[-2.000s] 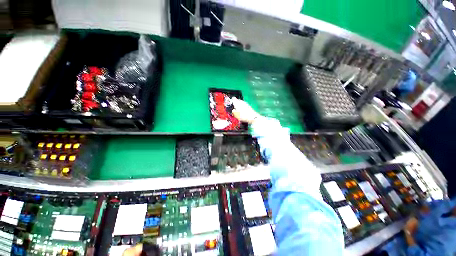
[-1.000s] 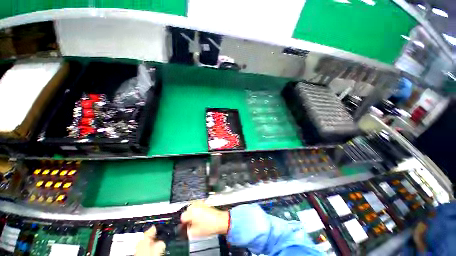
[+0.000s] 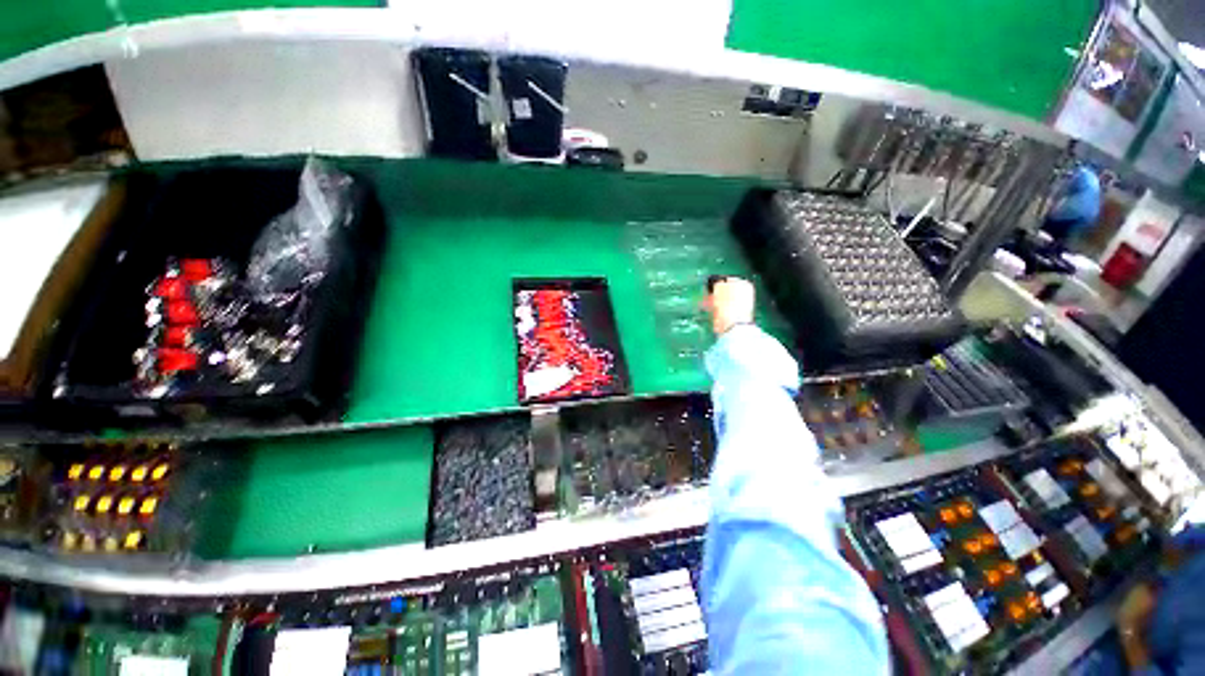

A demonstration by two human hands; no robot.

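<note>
My right hand (image 3: 730,306) is reached out over the clear blister tray (image 3: 671,284) on the green shelf. Its fingers are bent, with a small dark thing at the fingertips; I cannot tell if it is a part or a finger cover. A small black tray (image 3: 605,346) with red-bodied components (image 3: 562,341) lies left of the hand. Green circuit boards (image 3: 443,650) with white flat blocks (image 3: 522,651) lie below, at the bottom of the view. My left hand is not in view.
A large black bin (image 3: 198,407) with red parts and a plastic bag (image 3: 301,235) stands left. A black bin with a grey pocketed tray (image 3: 872,258) stands right. The lower shelf holds a dark speckled tray (image 3: 482,482). Another person's arm (image 3: 1134,621) shows lower right.
My right hand has moved from the boards up and right to the clear blister tray. My left hand, over a board a second ago, has left the view. The camera view has shifted.
</note>
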